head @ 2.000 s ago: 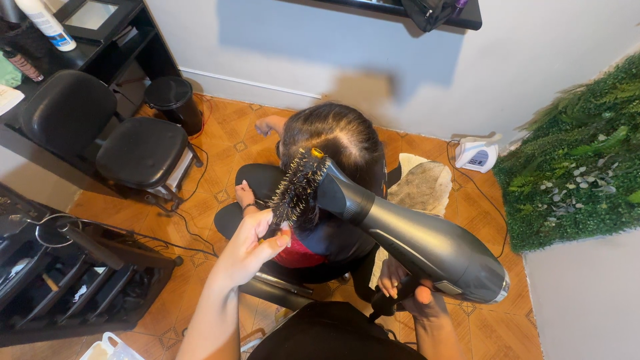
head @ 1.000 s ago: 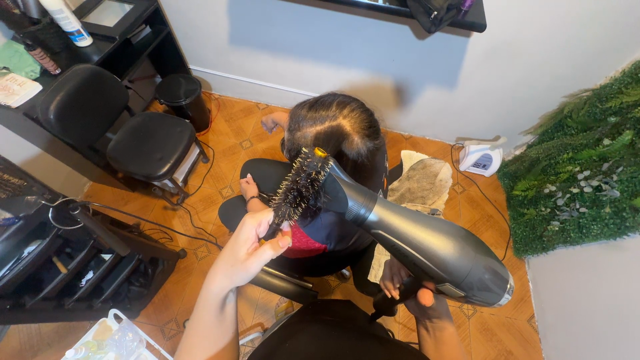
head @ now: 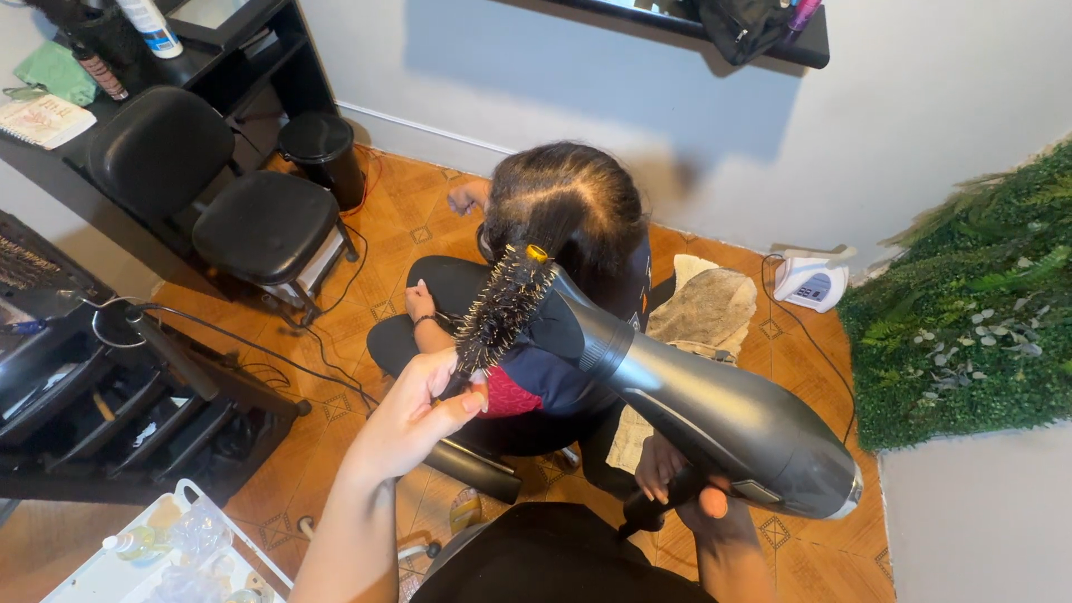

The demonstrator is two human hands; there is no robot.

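A round bristle hairbrush [head: 505,310] is gripped by its handle in my left hand [head: 431,406], its barrel tilted up against a section of dark hair [head: 536,213] at the back of a seated person's head. In my right hand [head: 712,502] is the handle of a dark grey hair dryer [head: 729,402]; its flat nozzle [head: 561,322] lies right beside the brush barrel. The dryer body partly hides the fingers of my right hand. The person's hair is parted across the crown, and one forearm and hand [head: 427,314] rest near the person's leg.
A black chair [head: 264,222] and a black bin [head: 322,151] stand at the left. A black trolley [head: 151,419] and a white tray [head: 92,569] with small bottles are at the lower left. Cables cross the tiled floor. A towel [head: 708,306] lies behind the person, near a white device [head: 811,283].
The view has shifted slightly, showing more of the white tray. The brush and the dryer keep nearly the same place relative to each other.
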